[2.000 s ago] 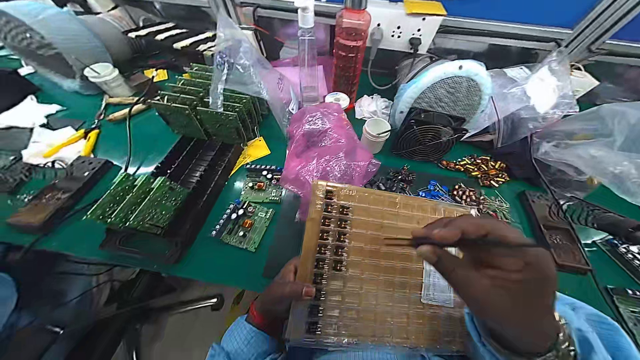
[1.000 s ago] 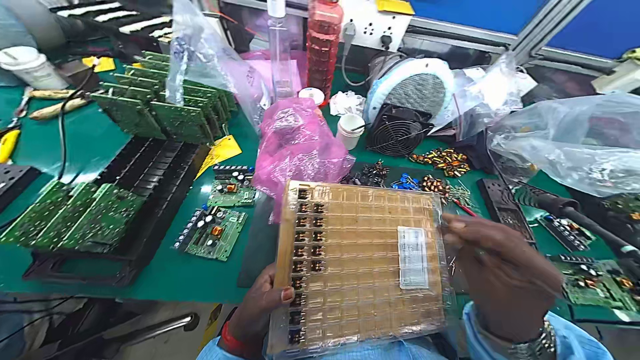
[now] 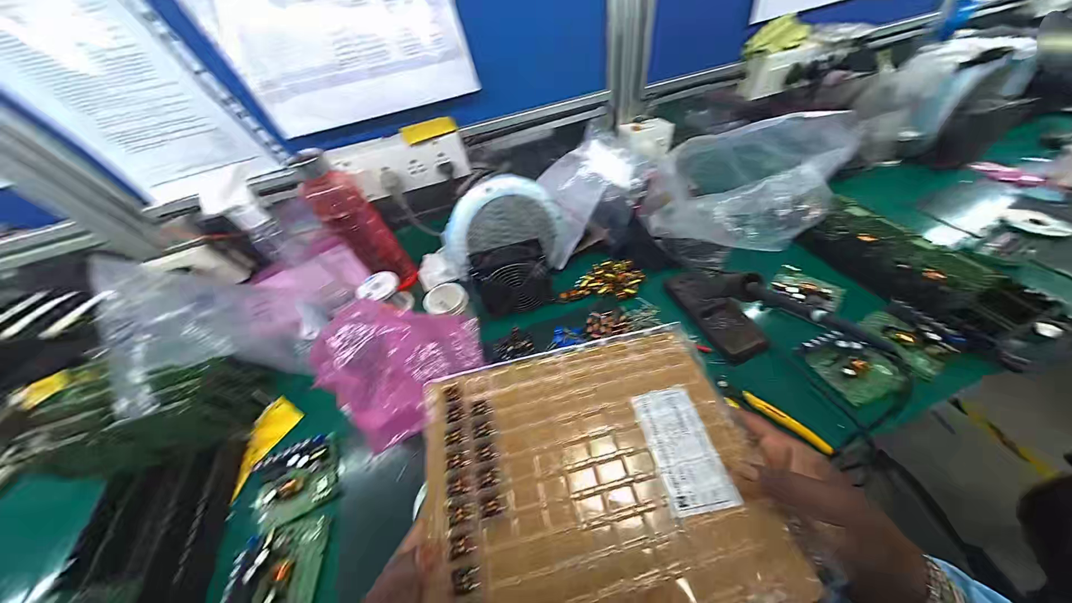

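Observation:
A clear plastic compartment tray (image 3: 578, 519) on a brown backing lies between my hands, tilted toward me, with a printed white label on it. Small dark wound components (image 3: 458, 461) fill part of two rows at its left side; the other pockets in view look bare. My left hand (image 3: 402, 569) holds the tray's lower left edge, mostly hidden by it. My right hand (image 3: 812, 494) grips the right edge, its fingers partly behind it. Just beyond that hand lies a tool with yellow handles (image 3: 787, 423).
Beyond the tray are a pink bubble-wrap bag (image 3: 394, 360), a small black fan (image 3: 511, 276), piled components (image 3: 607, 280) and a red bottle (image 3: 356, 218). Circuit boards (image 3: 293, 486) lie at left, more (image 3: 854, 364) at right beside a soldering iron stand (image 3: 720, 318) and cable.
My right hand, earlier above the tray with tweezers and then beside its right edge, now holds that edge. The view has swung up and to the right.

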